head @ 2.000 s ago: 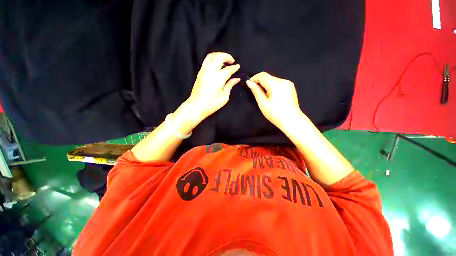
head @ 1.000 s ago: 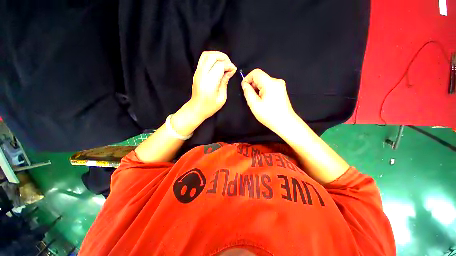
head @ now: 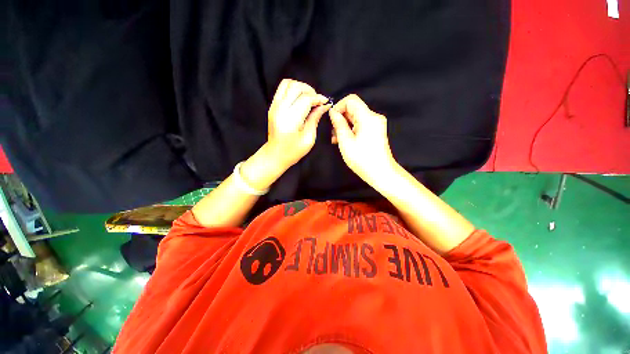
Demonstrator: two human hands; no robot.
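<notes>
A dark coat (head: 414, 62) covers the table in front of me and hangs over its edge. My left hand (head: 296, 119) is over the coat with thumb and fingertips pinched together. My right hand (head: 360, 133) faces it, also pinched, its fingertips almost touching the left ones. A tiny dark thing with a pale glint, perhaps a button or needle (head: 330, 102), shows between the two sets of fingertips. Which hand grips it is too small to tell. No thread can be made out at the hands.
The red tabletop (head: 552, 76) shows at the right, with a thin dark thread loop (head: 569, 90), a white strip (head: 613, 8) and a slim dark tool (head: 628, 104) cut by the right edge. A yellow-edged crate (head: 148, 218) is below left over the green floor.
My hands were slightly apart one second ago, with a small glinting thing at the right fingertips; the fingertips are now closer together. The view has shifted a little, moving the tool to the frame edge.
</notes>
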